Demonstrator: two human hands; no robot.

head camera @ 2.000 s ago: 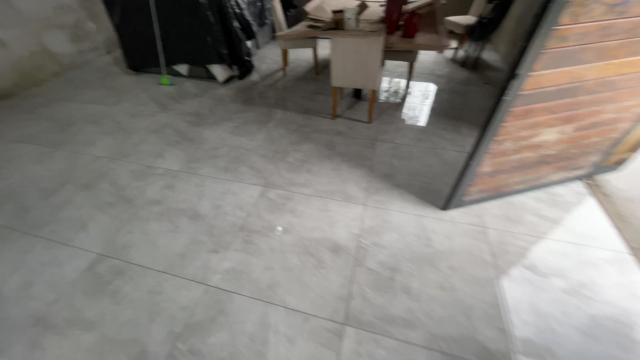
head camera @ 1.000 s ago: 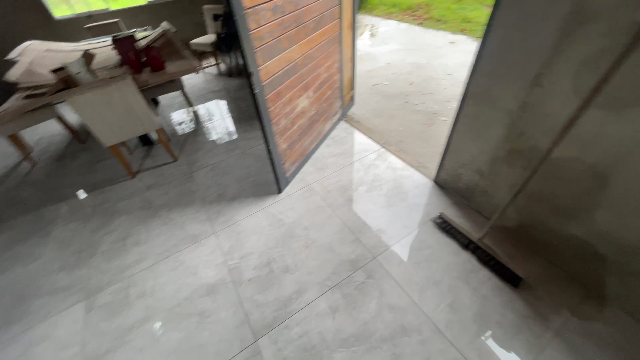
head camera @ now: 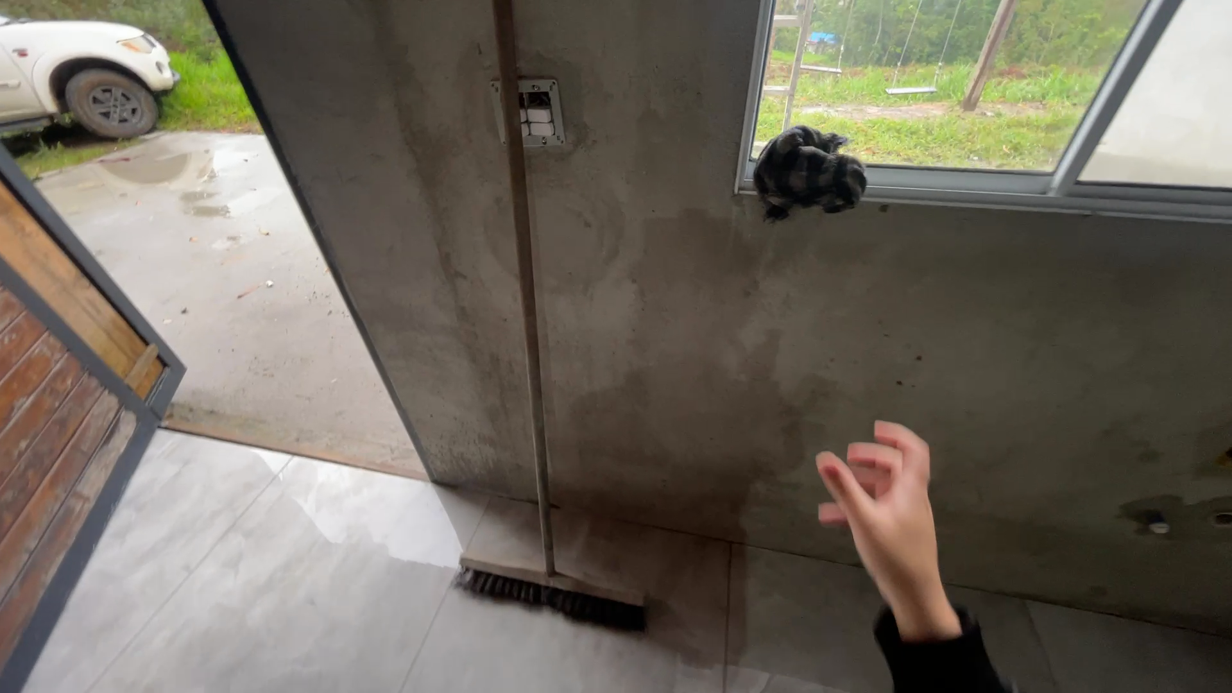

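Note:
My right hand (head camera: pixel 890 515), in a black sleeve, is raised at the lower right with its fingers apart and curved, holding nothing. Above it, a crumpled black and grey checked cloth (head camera: pixel 807 173) lies on the left corner of the window sill. To the hand's left, a push broom with black bristles (head camera: pixel 553 592) rests on the tiled floor, and its long handle (head camera: pixel 527 289) leans upright against the grey wall. My left hand is out of the frame.
An open wooden door with a metal frame (head camera: pixel 63 452) stands at the left, beside a wet concrete slab (head camera: pixel 241 279) outside. A white vehicle (head camera: pixel 67 67) is parked beyond. The wall holds an electrical box (head camera: pixel 541 114) and a sliding window (head camera: pixel 962 183).
The view has swung far right, from the table and chairs to the wall and window. My right hand has come into view; no hand shows in the earlier frames.

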